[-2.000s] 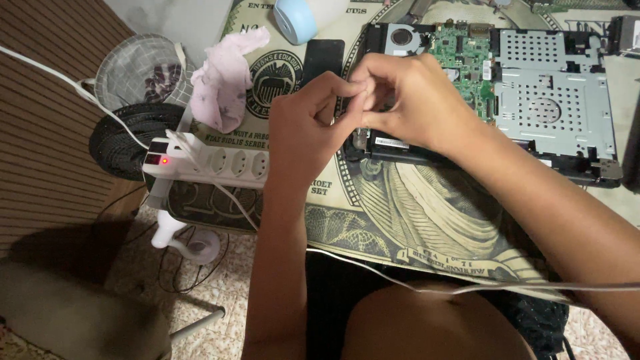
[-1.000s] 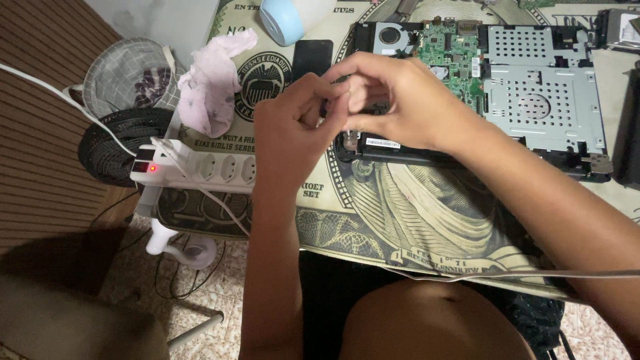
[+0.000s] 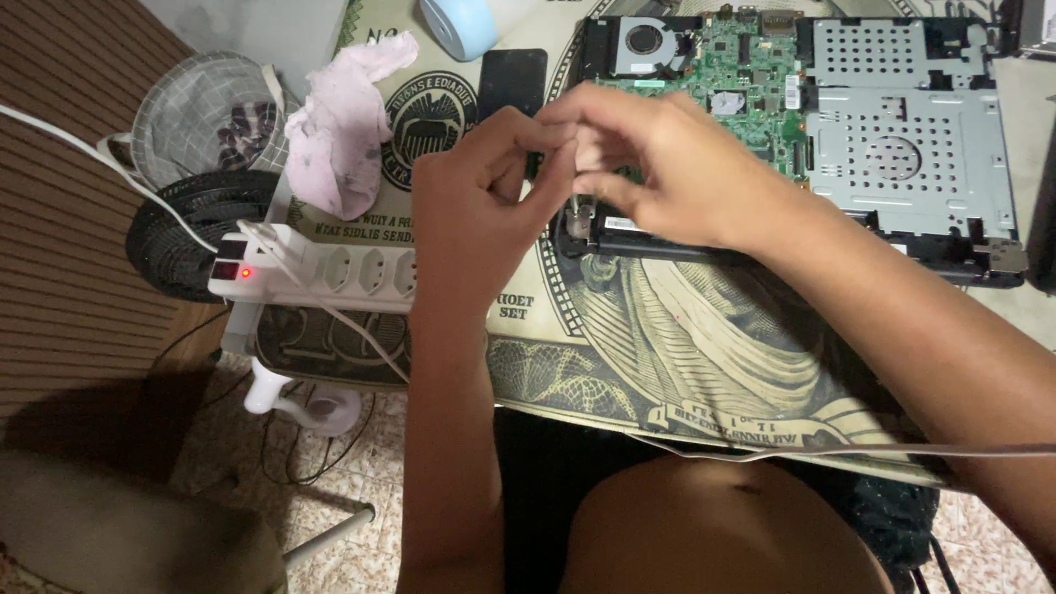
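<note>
My left hand and my right hand meet at their fingertips, above the left front corner of an opened laptop base. Whether something small sits between the pinched fingers cannot be made out. Behind my right hand the laptop shows its green circuit board, a cooling fan at the upper left and a perforated metal plate on the right. A metal hinge shows just below my right fingertips. Partly behind my left fingers lies a dark flat phone-like object.
A pale pink cloth and a light blue cylindrical container rest on the banknote-print mat. A white power strip with a lit red light lies at the left edge, near a mesh basket. A thin cable crosses the front.
My hands stay together at the fingertips over the laptop's left corner, with only small finger movements. The view has shifted slightly.
</note>
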